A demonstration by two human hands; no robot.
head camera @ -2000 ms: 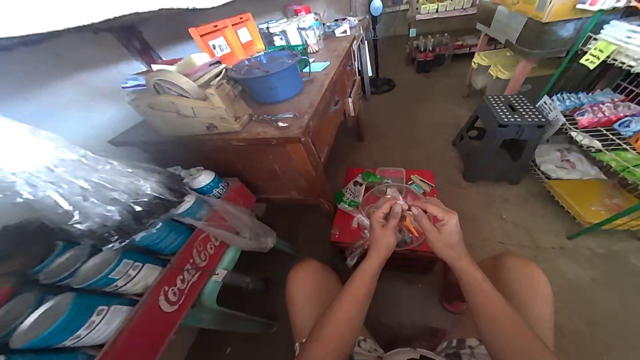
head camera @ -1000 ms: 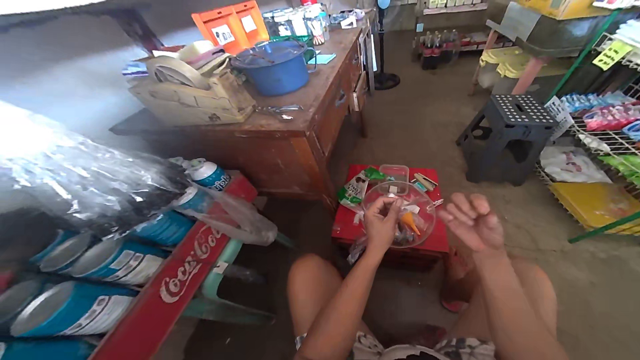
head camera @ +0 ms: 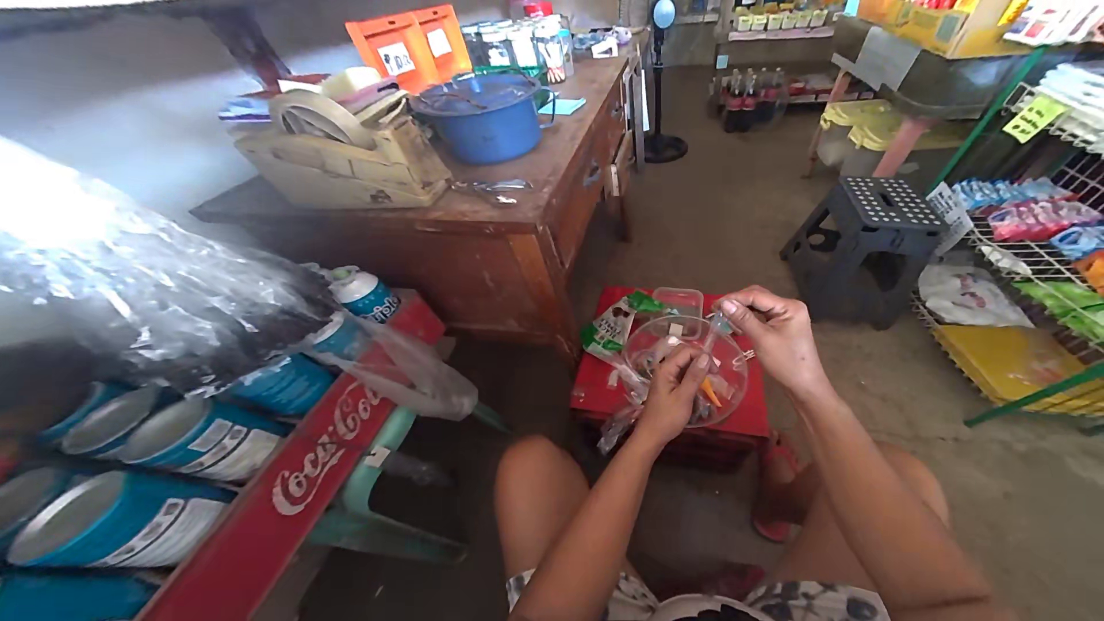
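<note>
Between my two hands a small clear plastic piece, perhaps a bag or wrapper (head camera: 718,328), is stretched above a round clear bowl. My left hand (head camera: 677,388) pinches its lower end over the bowl's near side. My right hand (head camera: 772,336) pinches the upper end, up and to the right. The clear plastic bowl (head camera: 739,388) holds small pale pieces and an orange item (head camera: 711,392). It rests on a red crate with a flat top (head camera: 595,388), beside a green and white packet (head camera: 612,328) and a clear rectangular container (head camera: 679,300).
A wooden desk (head camera: 483,267) with a blue pot (head camera: 487,121) and a wooden caddy (head camera: 345,164) stands ahead to the left. Blue cans (head camera: 181,440) lie behind a red Coca-Cola board (head camera: 285,483) at left. A dark step stool (head camera: 862,250) and wire shelves (head camera: 1035,259) are at right.
My hands were close together over the bowl, then my right hand moved away to the right with its fingers raised. Now it is back near my left hand, pinching the clear plastic piece.
</note>
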